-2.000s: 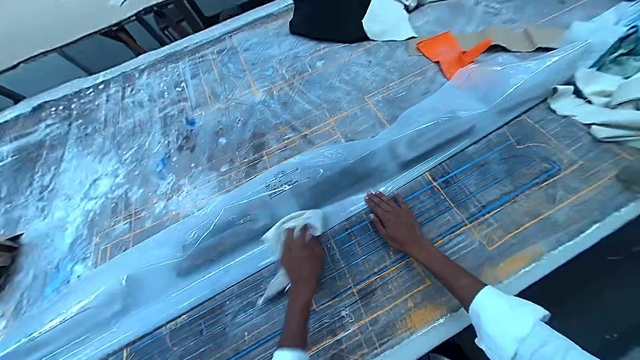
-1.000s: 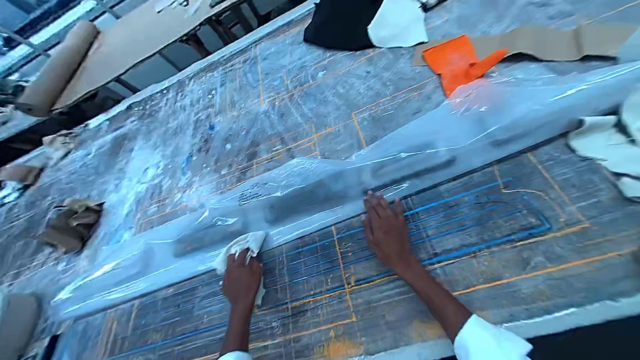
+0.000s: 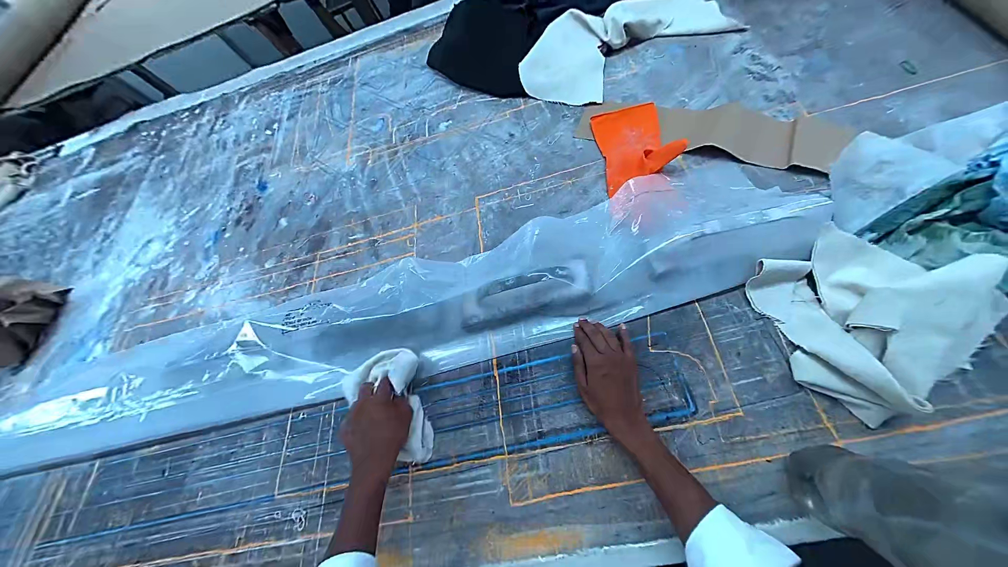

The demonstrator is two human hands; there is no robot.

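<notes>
A long flat piece wrapped in clear plastic film (image 3: 441, 315) lies diagonally across a large marked table (image 3: 583, 480); a dark handle-like shape shows through the film. My left hand (image 3: 376, 429) grips a crumpled white cloth (image 3: 402, 370) at the near edge of the wrapped piece. To the right, my right hand (image 3: 610, 378) rests flat, its fingertips at that same edge and its palm over blue lines on the table. It holds nothing that shows.
An orange rubber glove (image 3: 630, 142) lies on a brown paper strip (image 3: 740, 134) beyond the film. White cloth pieces (image 3: 882, 315) lie at right, black fabric (image 3: 480, 47) at the back. A blurred translucent object (image 3: 890, 504) is at lower right, crumpled brown material (image 3: 27, 319) at left.
The left hand with the white cloth has shifted right along the wrapped piece's near edge since one second ago, closer to the right hand. The view has turned.
</notes>
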